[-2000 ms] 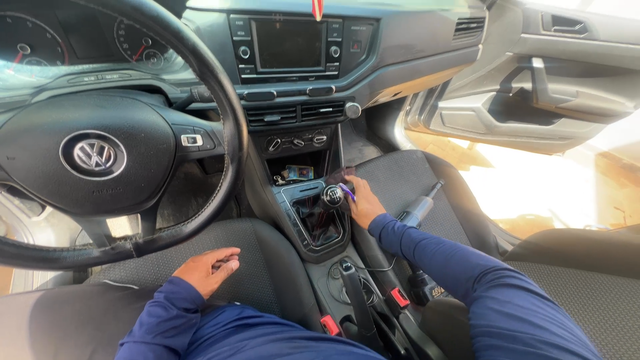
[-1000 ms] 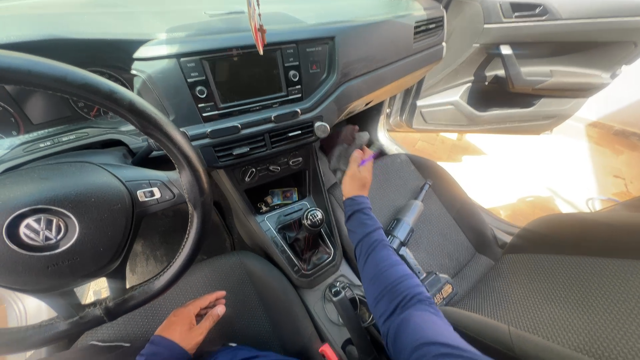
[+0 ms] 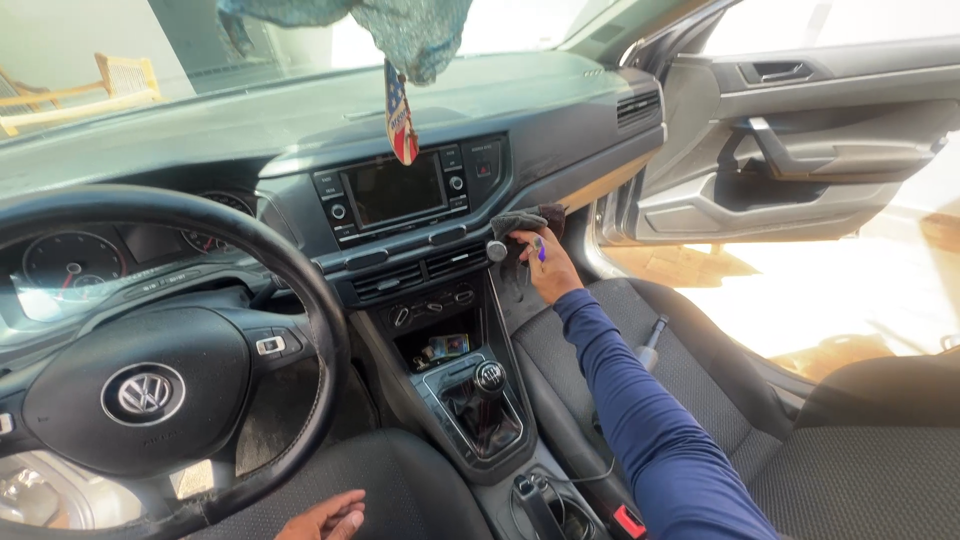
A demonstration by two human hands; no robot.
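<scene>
My right hand (image 3: pixel 551 264) holds a dark grey cloth (image 3: pixel 517 223) against the dashboard's lower edge, just right of the centre air vents (image 3: pixel 457 259). A purple thing (image 3: pixel 541 250), perhaps a pen or brush handle, shows between its fingers. A round silver knob (image 3: pixel 496 251) sits beside the fingertips. My left hand (image 3: pixel 326 517) rests low in the view over the driver's seat (image 3: pixel 390 480), fingers apart and holding nothing. The gear lever (image 3: pixel 490 377) stands in the console between the seats. My right sleeve partly hides a power tool (image 3: pixel 649 345) on the passenger seat.
The steering wheel (image 3: pixel 330 337) fills the left side. An air freshener (image 3: pixel 400 112) hangs before the touchscreen (image 3: pixel 394 191). The passenger door (image 3: pixel 810 161) is open. A handbrake (image 3: pixel 536 506), a cable (image 3: pixel 592 478) and a red buckle (image 3: pixel 628 521) lie low near my right arm. Small items (image 3: pixel 448 345) fill the cubby.
My right hand has moved from the gear lever, past the passenger side of the console, up to the dashboard edge with the cloth. The view has tilted up.
</scene>
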